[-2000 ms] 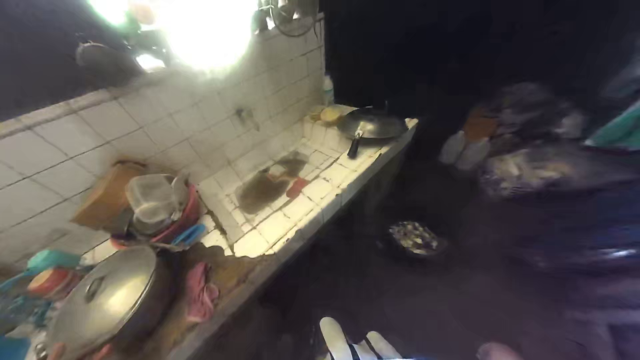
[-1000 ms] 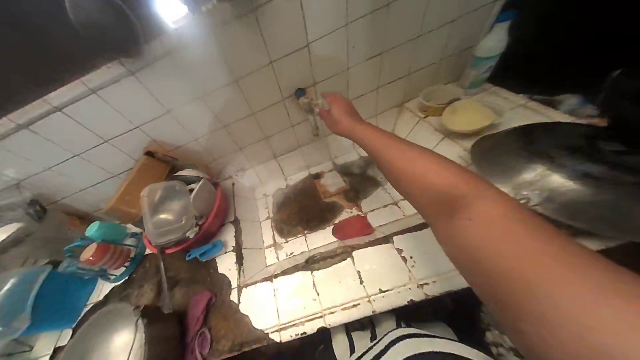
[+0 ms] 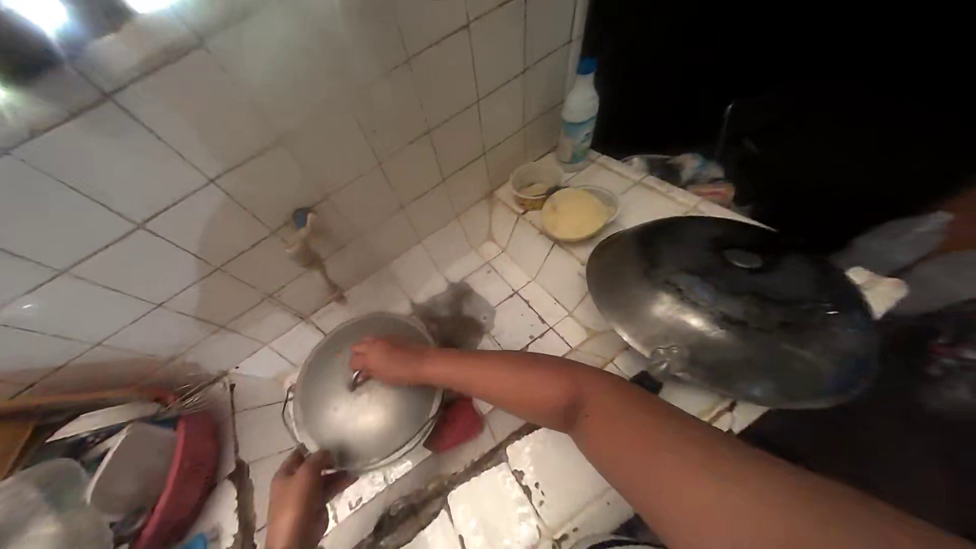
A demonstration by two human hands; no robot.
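Note:
A lidded metal pot [image 3: 374, 427] sits in the tiled sink basin, below the faucet [image 3: 309, 244]. My right hand [image 3: 385, 360] reaches in from the right, its fingers closed on the small handle of the pot's metal lid [image 3: 335, 396]. At the pot's near left edge, my left hand [image 3: 301, 488] touches the rim with bent fingers; its exact hold cannot be told. A red cloth or sponge [image 3: 455, 425] lies against the pot's right side. A dark wet patch [image 3: 457, 313] shows on the tiles behind the pot.
To the right, a large wok with a dark metal lid [image 3: 724, 313] rests on the tiled ledge. Behind it stand a bowl with yellowish contents [image 3: 576, 213], a small tub [image 3: 534, 187] and a white bottle with a blue cap [image 3: 579, 122]. A red basin [image 3: 187, 473] of dishes is at left.
The lidded pot is now in the basin, where it was not one second ago. My right hand has moved from the faucet down to the lid handle. My left hand has come into view.

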